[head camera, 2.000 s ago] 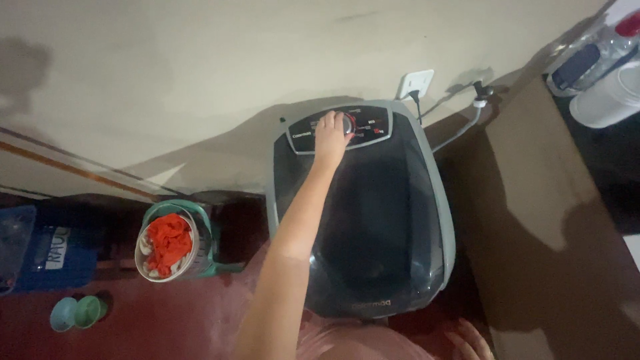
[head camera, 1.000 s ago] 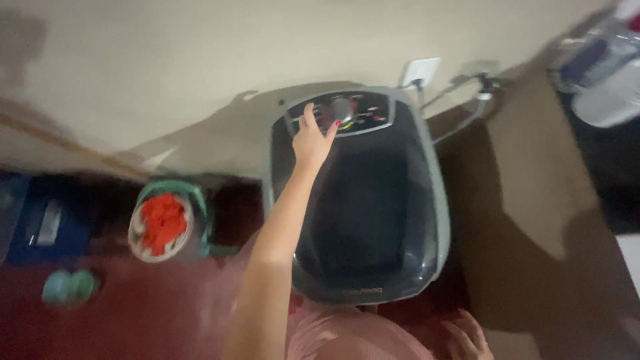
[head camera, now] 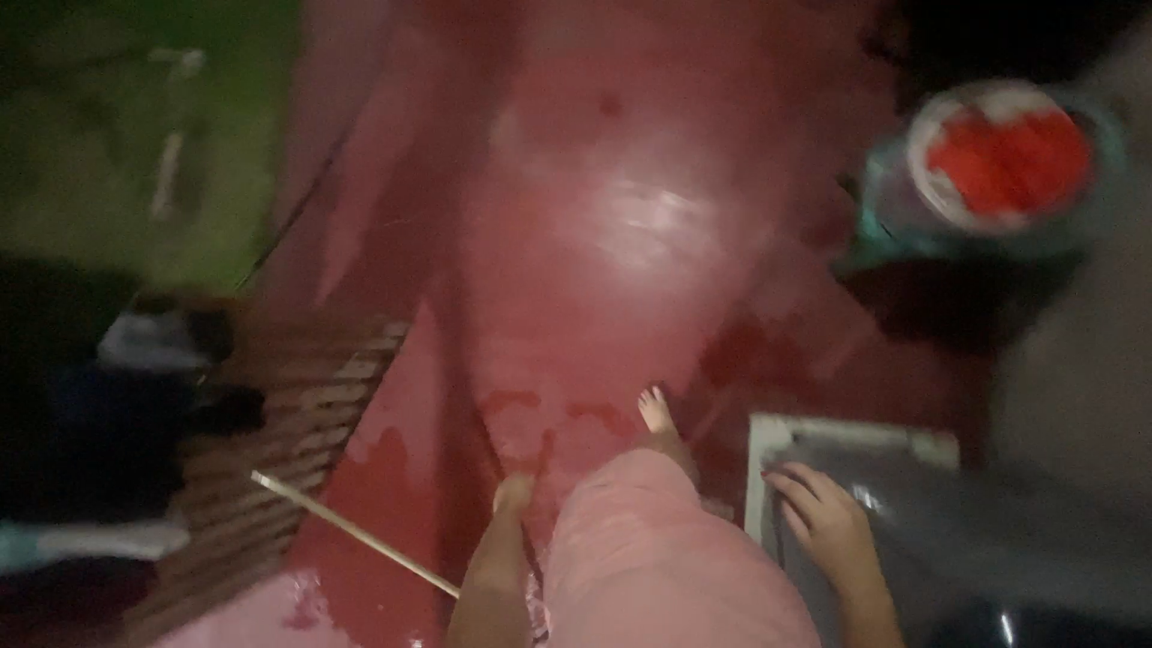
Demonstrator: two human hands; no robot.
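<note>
At lower right, my right hand (head camera: 814, 508) is over the near corner of a washing machine (head camera: 936, 531) with a dark lid and pale rim. Its fingers are spread a little and its fingertips are by the rim; nothing is seen held in it. What seems to be my left hand (head camera: 513, 495) hangs low beside my pink garment (head camera: 666, 558), blurred. Its fingers are too unclear to read. A bucket (head camera: 918, 171) with red cloth and some whitish cloth in it stands at upper right, with a teal container around or under it.
My bare foot (head camera: 655, 409) is on the red floor (head camera: 612, 297), which has wet-looking patches. A thin pale stick (head camera: 360, 535) lies at lower left, near a slatted or ribbed brown surface (head camera: 297, 387). Dark blurred items lie at far left, below a green area (head camera: 207, 135).
The view has swung strongly toward the floor. My left hand, earlier at the machine's control dial, is away from it. My right hand, at the lower right before, is now over the machine's corner.
</note>
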